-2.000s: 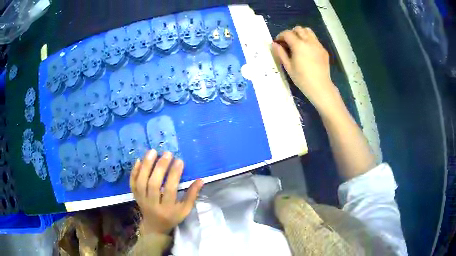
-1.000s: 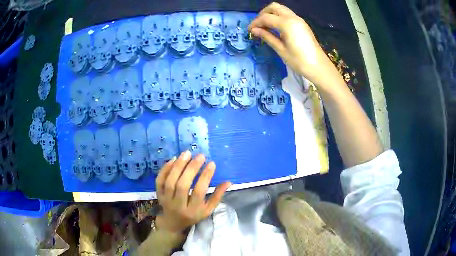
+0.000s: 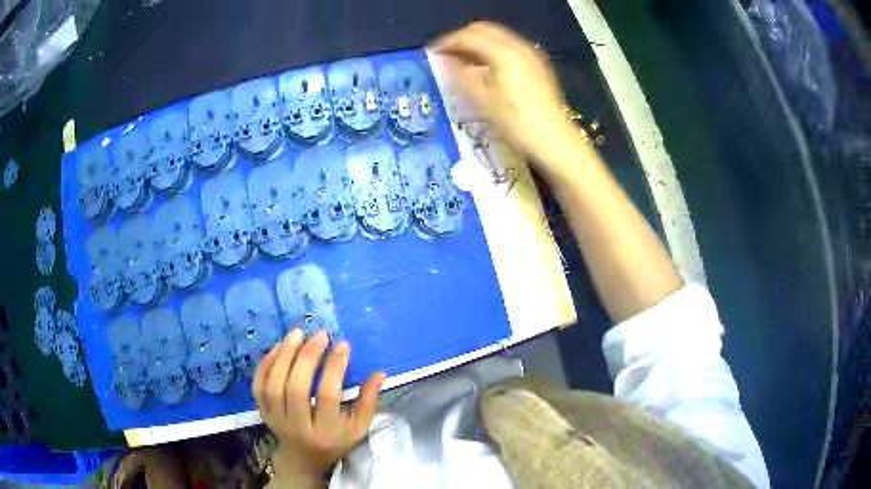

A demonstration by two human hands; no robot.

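Pale blue-grey oval plastic housings (image 3: 224, 224) lie in three overlapping rows on a bright blue board (image 3: 420, 296). Small gold brass contacts (image 3: 404, 106) show on the last two housings at the right end of the top row. My left hand (image 3: 313, 396) rests at the board's near edge, fingers spread, fingertips by the last housings of the bottom row, holding nothing visible. My right hand (image 3: 506, 86) is blurred above the board's upper right corner; its fingertips point left, and whether it holds something cannot be told.
A white backing sheet (image 3: 511, 258) shows along the board's right and near edges. Gold brass pieces (image 3: 584, 126) and thin metal pieces (image 3: 492, 158) lie right of the board. Notched plastic discs (image 3: 45, 320) lie at left. A clear bag (image 3: 48, 43) is at the upper left, a blue crate (image 3: 48, 463) at the lower left.
A gold contact now shows on the second-last top-row housing. My right hand went from beside the board to the top row, then back off the housings. My left hand stays at the near edge.
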